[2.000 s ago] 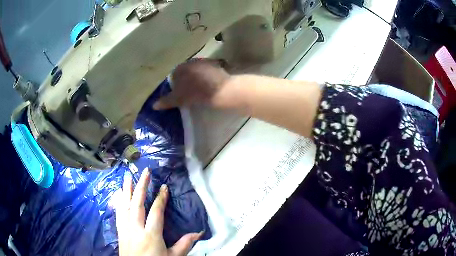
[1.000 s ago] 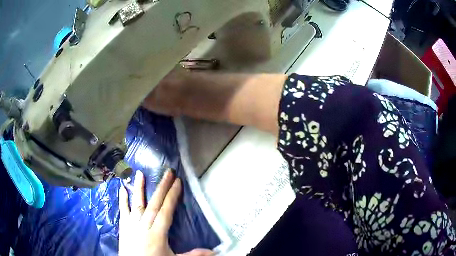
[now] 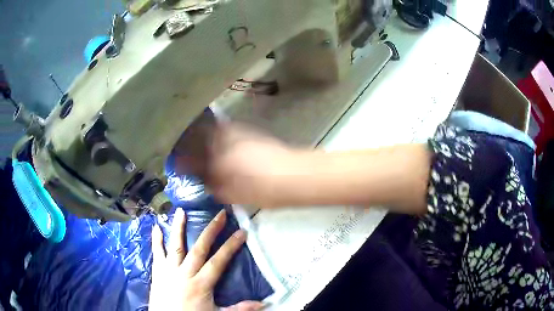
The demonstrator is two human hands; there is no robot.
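A shiny navy padded panel (image 3: pixel 91 267) with a white wadding border (image 3: pixel 260 258) lies under the head of the cream sewing machine (image 3: pixel 158 79). My left hand (image 3: pixel 191 267) lies flat on the panel just below the needle area, fingers spread. My right hand (image 3: pixel 237 164) is blurred, over the panel's upper part beside the machine arm; its fingers are partly in shadow, so I cannot tell whether it grips the fabric. The presser foot is hidden.
Snips (image 3: pixel 254 87) lie on the machine bed under the arm. A light-blue lamp (image 3: pixel 37 200) is left of the head. The white table (image 3: pixel 364 136) has printed scales. A cardboard box (image 3: pixel 495 91), a red object (image 3: pixel 539 91) and a white-edged navy piece (image 3: pixel 495 124) are at right.
My right hand reached in under the arm and has now drawn back toward me. The snips have come into view. My left hand stays on the panel, its fingers more spread.
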